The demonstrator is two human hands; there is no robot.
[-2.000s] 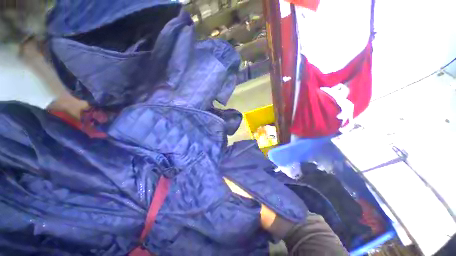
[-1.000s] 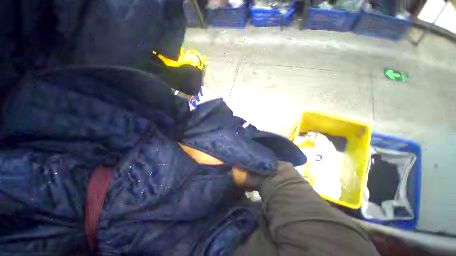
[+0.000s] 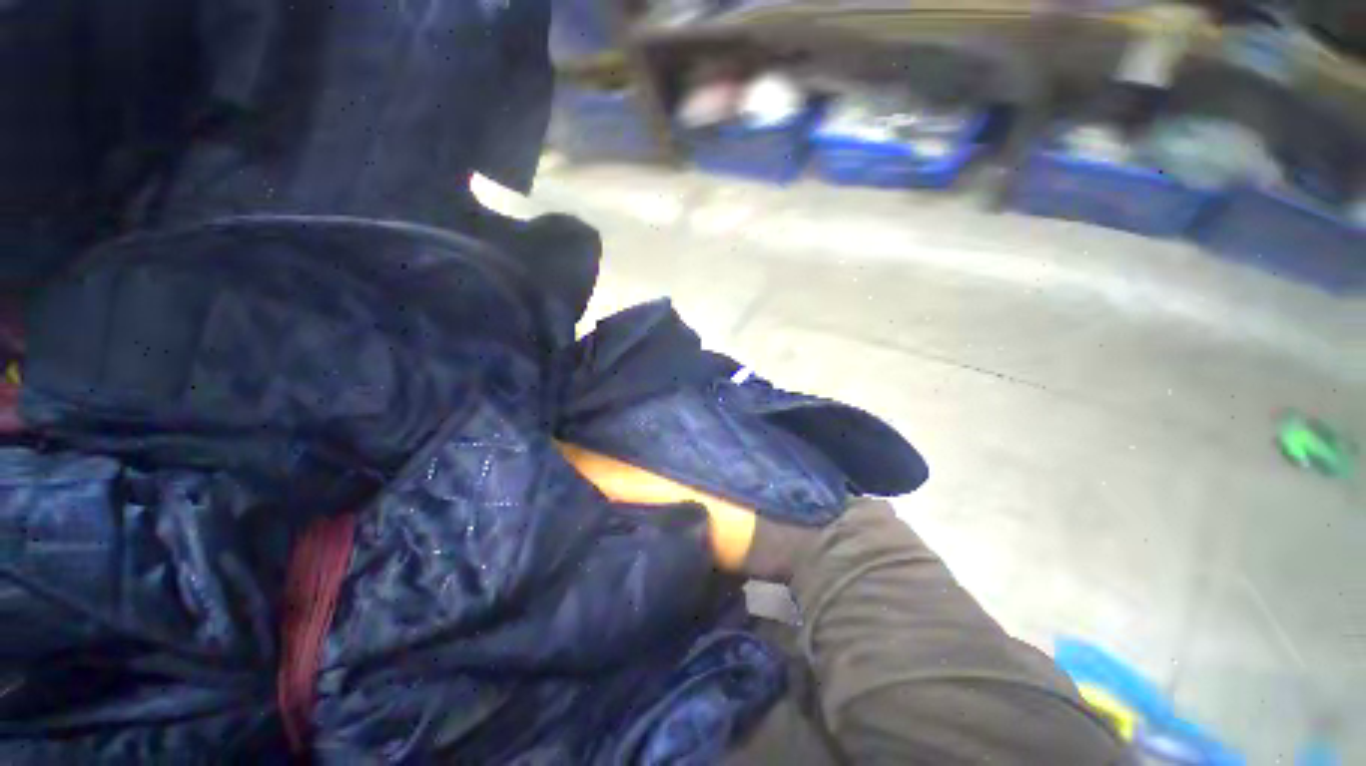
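A large armful of dark navy quilted jackets (image 3: 465,494) fills the left and lower middle of the view. A dark red strip (image 3: 312,629) runs down across it. A rounded flap of the jackets sticks out over my right wrist. My right hand (image 3: 652,486) comes in from the lower right in a brown sleeve and holds the armful. Its fingers are hidden in the dark cloth. My left hand is not in view.
Several blue crates (image 3: 1116,192) with pale contents stand along a shelf or bench at the back. Pale concrete floor (image 3: 959,329) lies between, with a green floor marking (image 3: 1314,445) at right. A blurred blue and yellow object (image 3: 1146,711) is at the lower right edge.
The view has turned and moved on along the aisle. The yellow crate and the blue one beside it have dropped away at the lower right. The armful stays held against the front.
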